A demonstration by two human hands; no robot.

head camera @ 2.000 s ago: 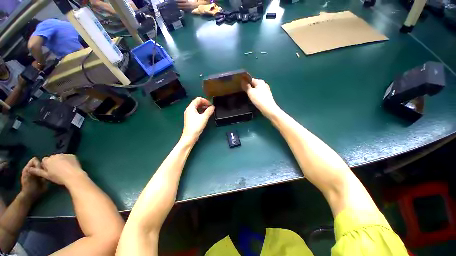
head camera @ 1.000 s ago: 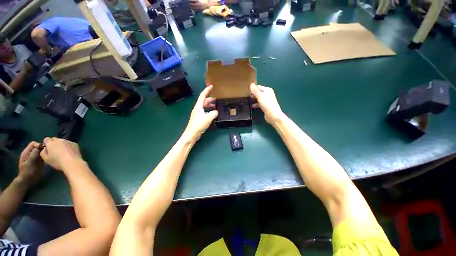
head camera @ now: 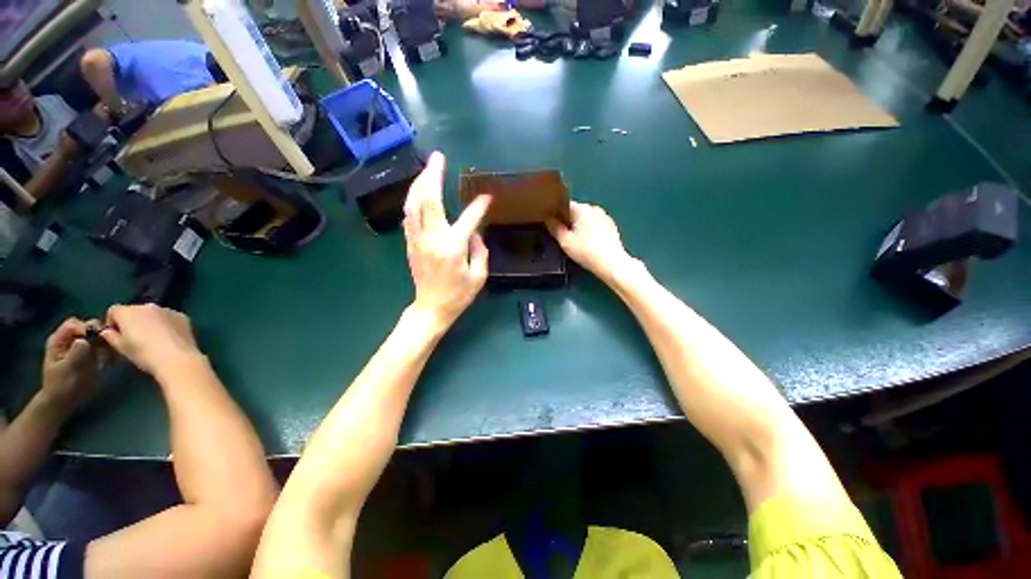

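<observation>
A black retail box (head camera: 528, 267) stands on the green table in front of me, its dark inside partly shadowed. Its brown lid (head camera: 514, 197) is raised and leans forward over the box. My left hand (head camera: 444, 247) is at the box's left side, fingers spread and pointing up, the thumb by the lid's left part. My right hand (head camera: 590, 239) grips the right edge of the lid and box. A small black device (head camera: 533, 318) with a white mark lies alone on the table just in front of the box.
A blue bin (head camera: 367, 120) and an open black box (head camera: 382, 190) stand at upper left. A cardboard sheet (head camera: 778, 97) lies upper right. Black boxes (head camera: 947, 240) lean together at far right. A neighbour's hands (head camera: 144, 343) are at left. The table's front edge (head camera: 633, 426) curves below.
The lid was upright a second ago and now tilts down toward me. My left hand has come off the box's side and opened, fingers up. The small device has stayed in place.
</observation>
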